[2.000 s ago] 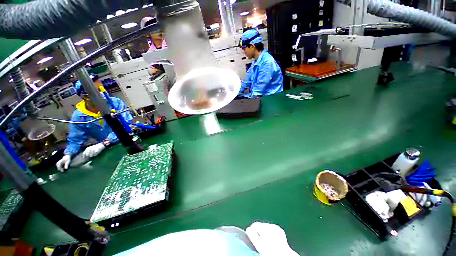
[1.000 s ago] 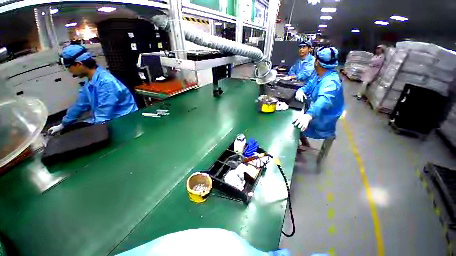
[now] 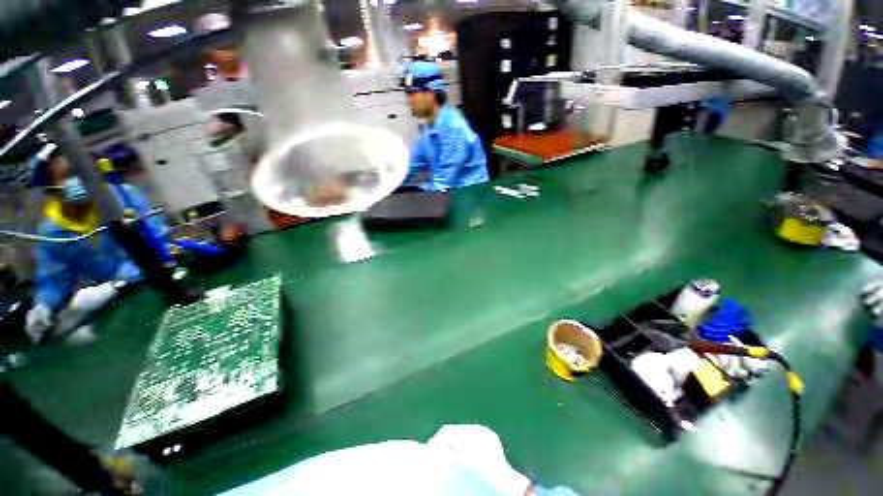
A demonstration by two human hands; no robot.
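A green circuit board [image 3: 213,354] with dense silver-white spots lies on a dark tray at the left of the bench. A white-gloved hand, apparently my right hand [image 3: 472,457], is at the bottom edge beside my pale sleeve. It is overexposed and cut off, so its fingers and any hold cannot be made out. It is well to the right of the board and not touching it. I cannot make out my left hand.
A black parts box [image 3: 634,373] with white wipes, blue cloth and a pale bottle stands right, beside a yellow tin [image 3: 573,349]. A clear fume hood [image 3: 331,170] hangs ahead. Coworkers in blue sit across the green bench [image 3: 436,320] and at far left.
My view swung right, then back left, so the board and the far-left coworker show again. The white-gloved hand shows again at the bottom edge. The board and parts box look unmoved on the bench.
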